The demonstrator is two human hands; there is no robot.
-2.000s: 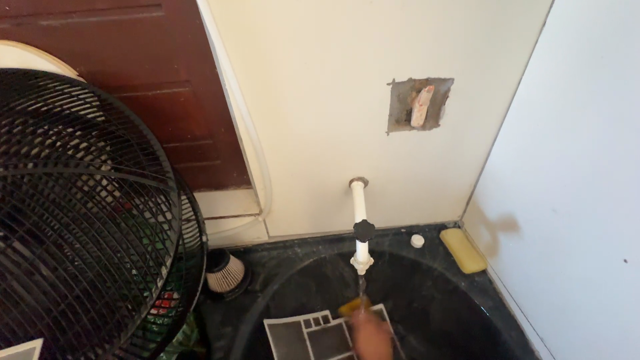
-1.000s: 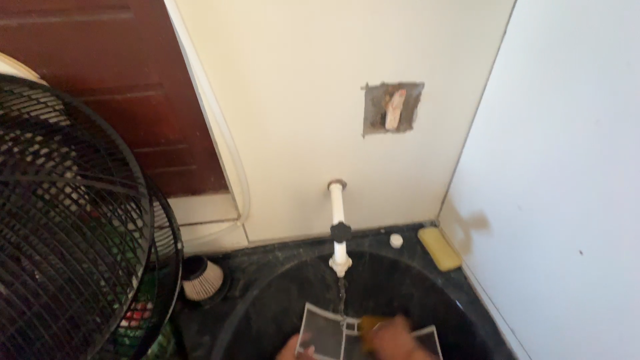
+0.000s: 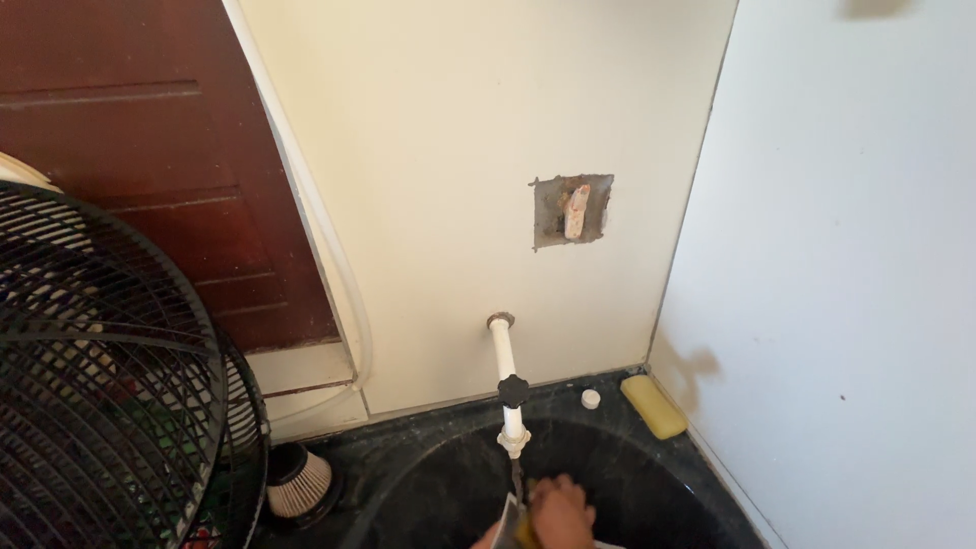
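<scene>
Water runs from a white plastic tap [image 3: 512, 421] with a black knob over a dark round basin [image 3: 435, 488]. Below the stream, my right hand [image 3: 560, 512] is closed on a yellowish sponge or scrubber [image 3: 525, 530], pressed near a flat panel with a pale edge [image 3: 506, 522]. Only a small part of my left hand [image 3: 486, 538] shows at the bottom edge, behind the panel; its grip is mostly hidden.
Black fan grilles [image 3: 114, 366] stand at the left, beside a pleated filter [image 3: 300, 485] on the dark counter. A yellow sponge-like block [image 3: 653, 407] and a white cap [image 3: 590, 399] lie behind the basin. White walls rise at the back and right.
The panel, seen broad and flat earlier, now shows as a narrow, tilted strip. My right hand stays with the yellowish object by the water stream.
</scene>
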